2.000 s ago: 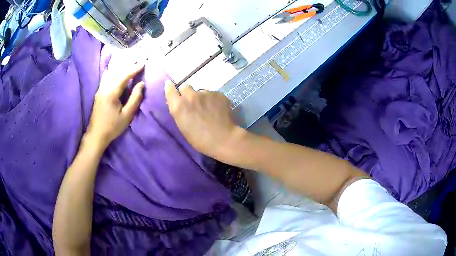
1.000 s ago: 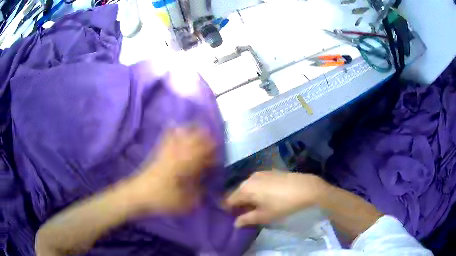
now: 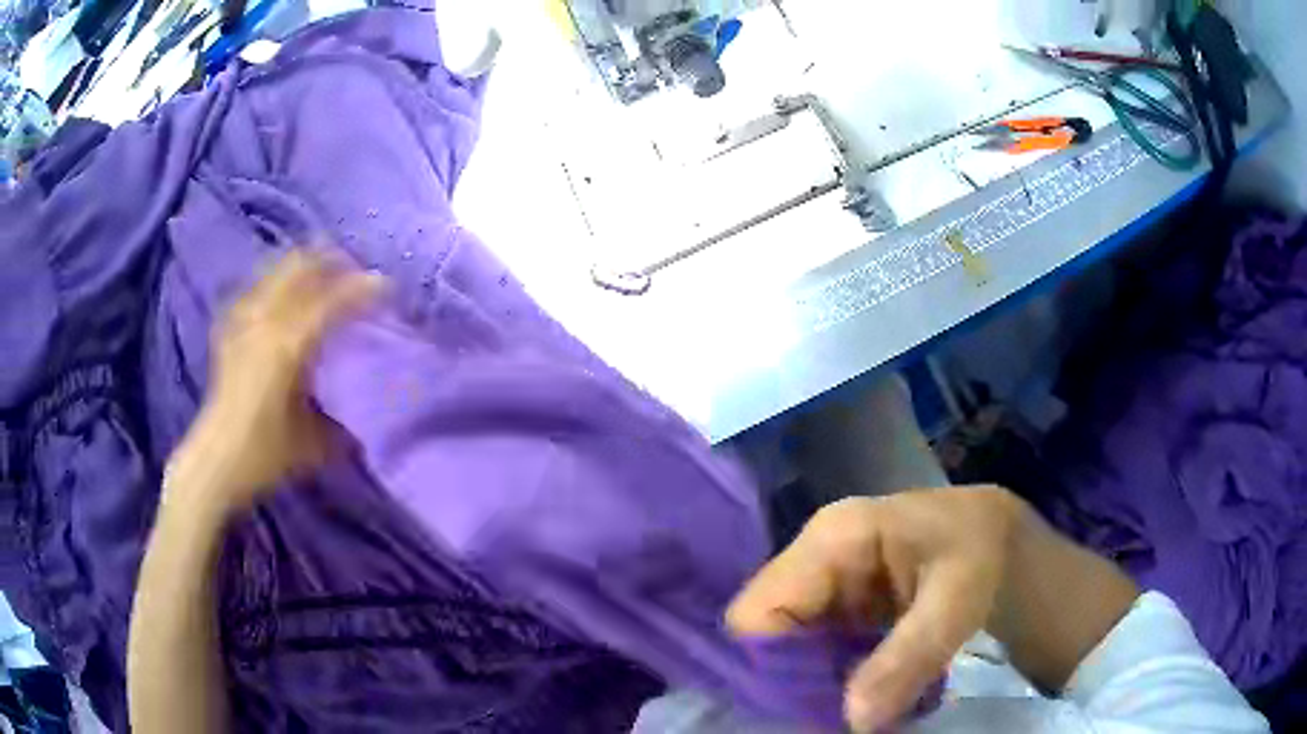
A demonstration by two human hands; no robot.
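Observation:
The purple garment lies over the left of the table and my lap, with dark puckered bands at the lower left. My right hand, at the lower right, pinches the garment's edge between thumb and fingers. My left hand, blurred, is on the cloth at the left; its fingertips are not clear, so its grip on the cloth cannot be told. The machine's presser foot area is at the top, with no cloth under it. A thin bent metal guide lies on the white bed.
Orange and black snips, green-handled scissors and a thin red stick lie at the table's upper right. A ruler tape runs along the blue front edge. Heaped purple cloth is at the far right.
The garment has come off the machine bed toward my lap and the left. My left hand has moved left and my right hand right and down, now holding cloth. The view has shifted.

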